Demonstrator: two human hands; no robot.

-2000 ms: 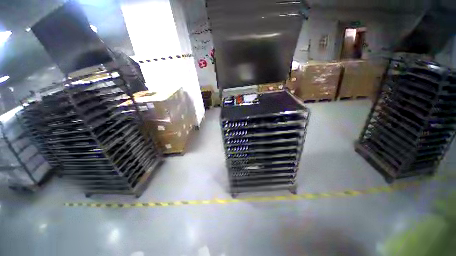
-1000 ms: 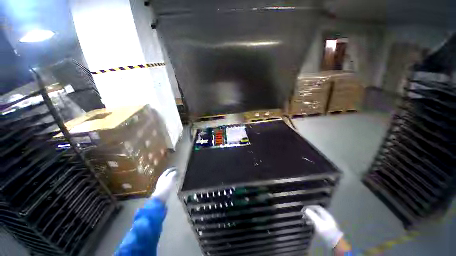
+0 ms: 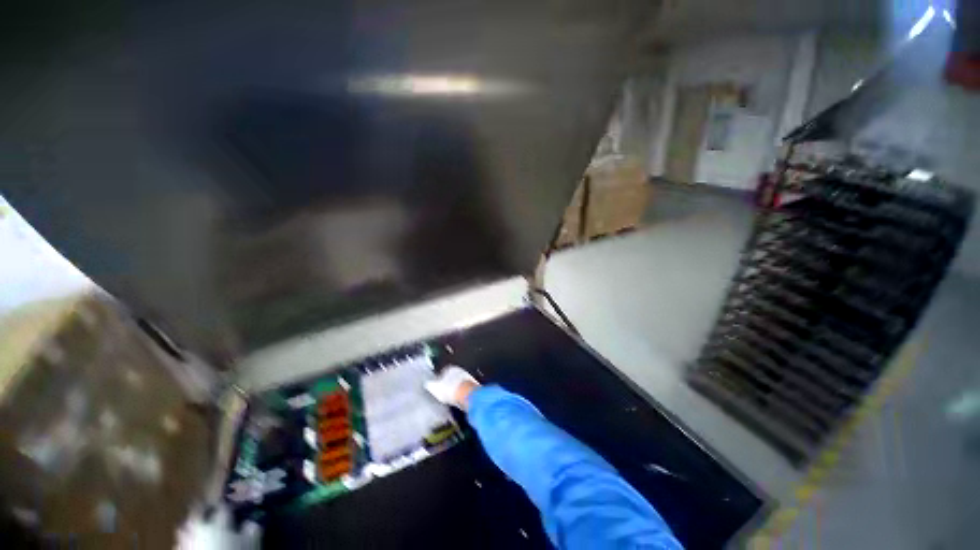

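Note:
A green circuit board [image 3: 357, 446] lies flat on the black top [image 3: 580, 414] of a board rack. It carries an orange-red part, a silver-white block and dark parts. My right hand [image 3: 454, 385], white-gloved with a blue sleeve, is at the board's right edge; whether its fingers grip the edge is unclear. My left hand [image 3: 219, 531], white-gloved, is blurred and partly cut off at the bottom, near the board's lower left corner. Its fingers cannot be made out.
A large dark reflective panel [image 3: 355, 161] rises behind the rack top. Wrapped cartons [image 3: 91, 430] stand at the left, blurred. Another board rack [image 3: 827, 301] stands at the right beside a yellow floor line [image 3: 827, 467]. More cartons [image 3: 615, 199] stand farther back.
The view has moved close to the rack top and its board. My right hand has moved from the rack's front to the board's right edge, and my left hand to near its lower left corner.

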